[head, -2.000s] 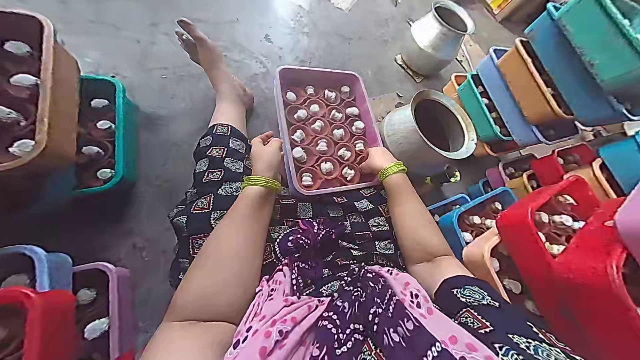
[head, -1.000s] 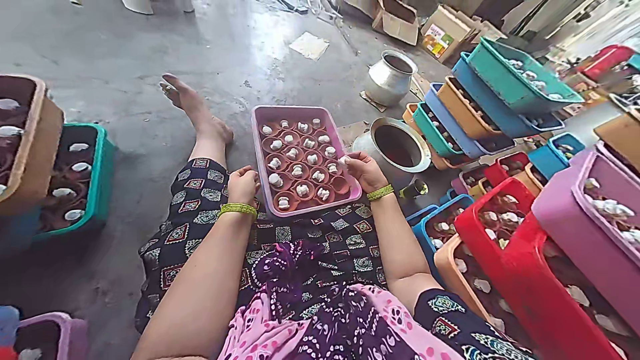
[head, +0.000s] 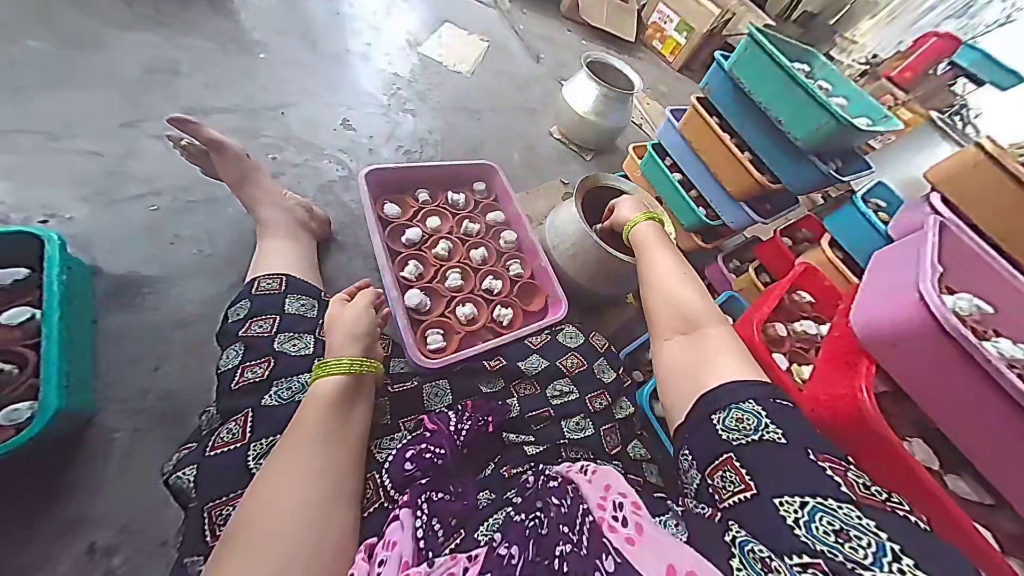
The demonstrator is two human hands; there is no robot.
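Note:
A pink plastic tray (head: 394,300) rests by my lap, filled with rows of small reddish clay cups, nearly all with a white tuft like cotton. One clay cup (head: 530,295) near the tray's lower right corner shows no white tuft. My left hand (head: 357,320) is beside the tray's left side, fingers loosely curled; whether it touches the wall is unclear. My right hand (head: 624,218) reaches over the mouth of a round metal pot (head: 572,240), which is dark inside. Its fingertips are partly hidden, so I cannot tell what they hold.
A second metal pot (head: 596,112) stands farther back. Stacked coloured tubs, including a green one (head: 800,100), a red one (head: 832,352) and a pink one (head: 928,344), crowd the right. Another green tub (head: 68,344) sits at the left. A cardboard box (head: 680,32) lies behind.
My right hand has moved from the tray's right edge to the mouth of the nearer pot. A tuft that it was near at the tray's lower right is gone from view.

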